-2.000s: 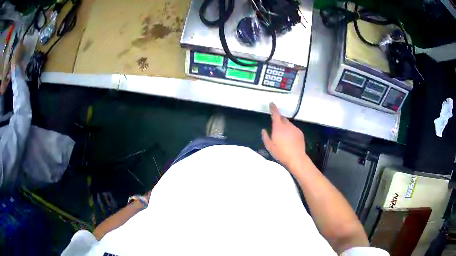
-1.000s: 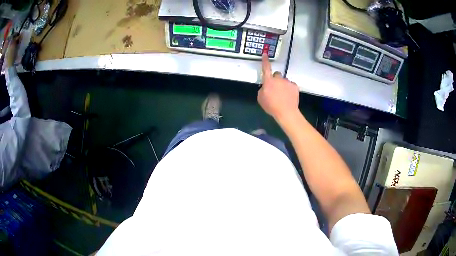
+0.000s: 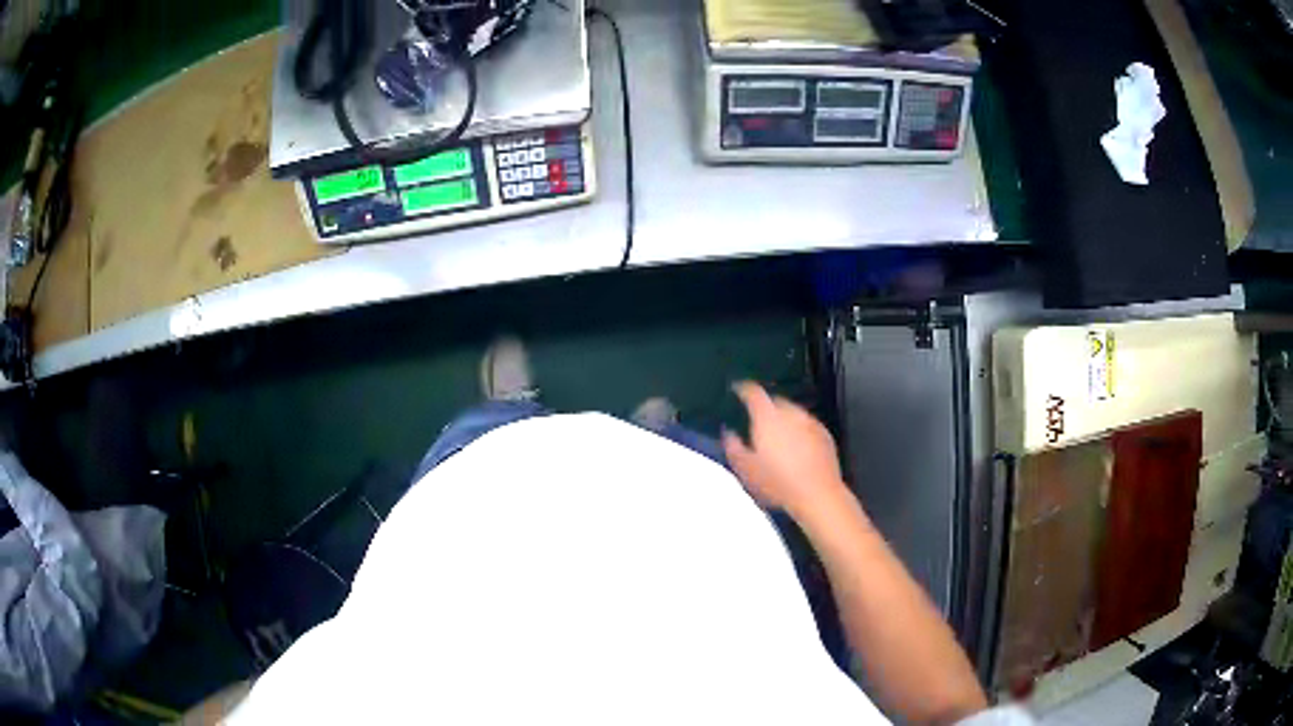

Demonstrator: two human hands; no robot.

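Observation:
The left counting scale stands on the bench with green-lit displays. On its steel pan lie a looped black power cord and a shiny clear bag beside dark parts. My right hand is in the air in front of the bench, below the scales, slightly blurred. It is empty with the index finger extended and the thumb apart. My left hand is not in view; only a bit of forearm skin shows at the lower left edge.
The right counting scale bears dark parts. A cardboard sheet lies left. Right are a black pad with white cloth and a cream machine with a reddish-brown plate. Another person's pale sleeve shows left.
My right hand touched the left scale's keypad and has now drawn back from it. The view has turned right, so the scales sit further left and more of the cream machine shows.

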